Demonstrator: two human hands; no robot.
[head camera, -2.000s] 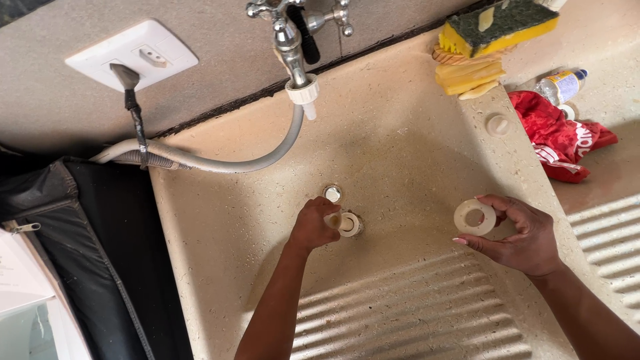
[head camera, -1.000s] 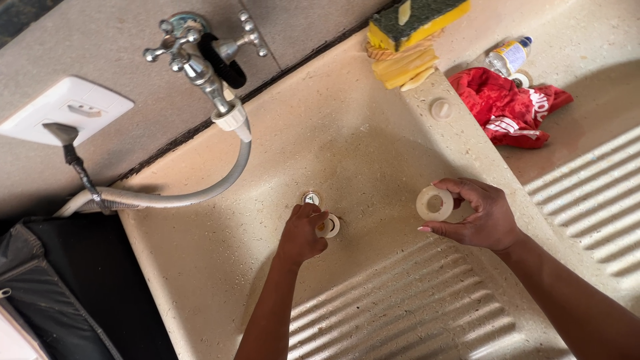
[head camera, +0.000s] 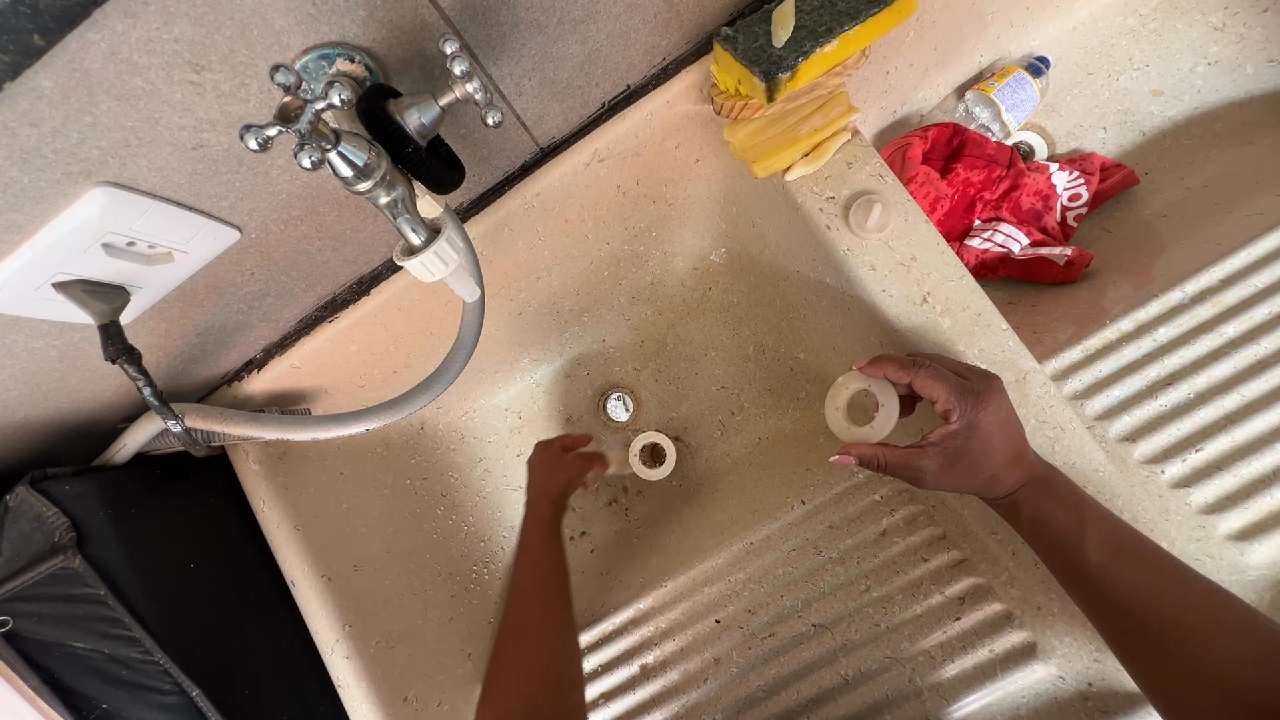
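My right hand (head camera: 935, 425) pinches a white plastic ring (head camera: 862, 407) by its edge, between thumb and fingers, above the basin of the stone-like laundry sink (head camera: 690, 290). My left hand (head camera: 565, 468) is just left of the pale ring-shaped drain fitting (head camera: 652, 456), its fingers bent. A faint, blurred translucent shape lies between those fingertips and the fitting; whether the hand holds it cannot be told. Beside the fitting, towards the wall, is a small round part with a patterned white face (head camera: 618, 405).
A chrome tap (head camera: 370, 175) with a grey hose (head camera: 400, 405) stands at the wall, near a power outlet (head camera: 115, 250) with a plug in it. A sponge (head camera: 815, 50), yellow soap (head camera: 790, 130), a white plug (head camera: 869, 215), a red cloth (head camera: 1000, 195) and a plastic bottle (head camera: 1005, 97) lie right.
My left hand has drawn back to the left from the drain fitting, which now shows whole. The right hand keeps hold of the white ring. The view has shifted.
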